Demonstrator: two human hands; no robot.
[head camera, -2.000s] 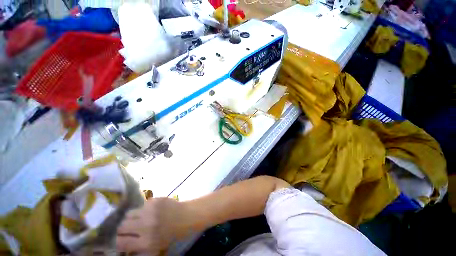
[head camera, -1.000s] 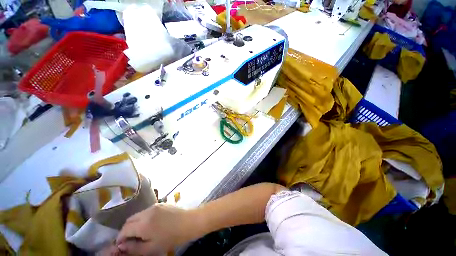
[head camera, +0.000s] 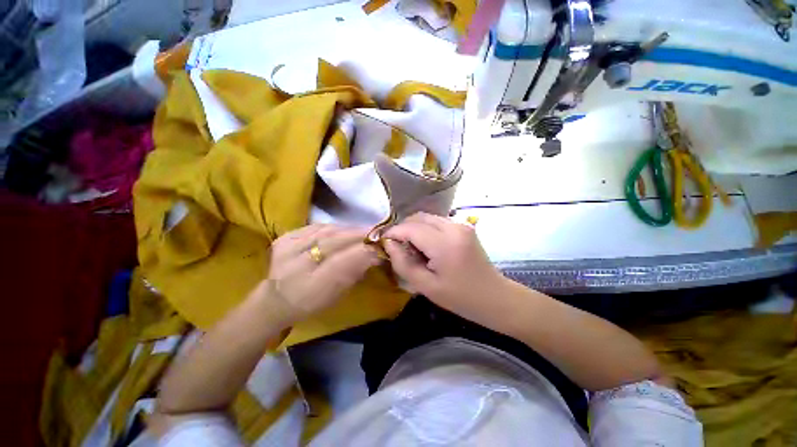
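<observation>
A mustard-yellow garment piece with a white reverse side (head camera: 236, 175) lies in a heap on the white table left of the needle area. My left hand (head camera: 319, 266) wears a ring and grips the folded edge of the fabric. My right hand (head camera: 441, 257) pinches the same edge just beside it, fingertips almost touching the left ones. A greyish part of the piece (head camera: 415, 192) stands up between the hands and the machine. The presser foot area (head camera: 524, 122) is to the right of the fabric, and no fabric shows under it.
The white JACK machine head (head camera: 699, 79) is at upper right. Scissors with green and yellow handles (head camera: 648, 188) lie below it. The silvery table edge (head camera: 629, 272) runs right. Dark red cloth (head camera: 79, 306) hangs at left, more mustard fabric (head camera: 114, 375) below it.
The view has swung left and down onto the fabric. Both hands now show clearly, together on the fabric edge; earlier mainly the right hand and arm showed.
</observation>
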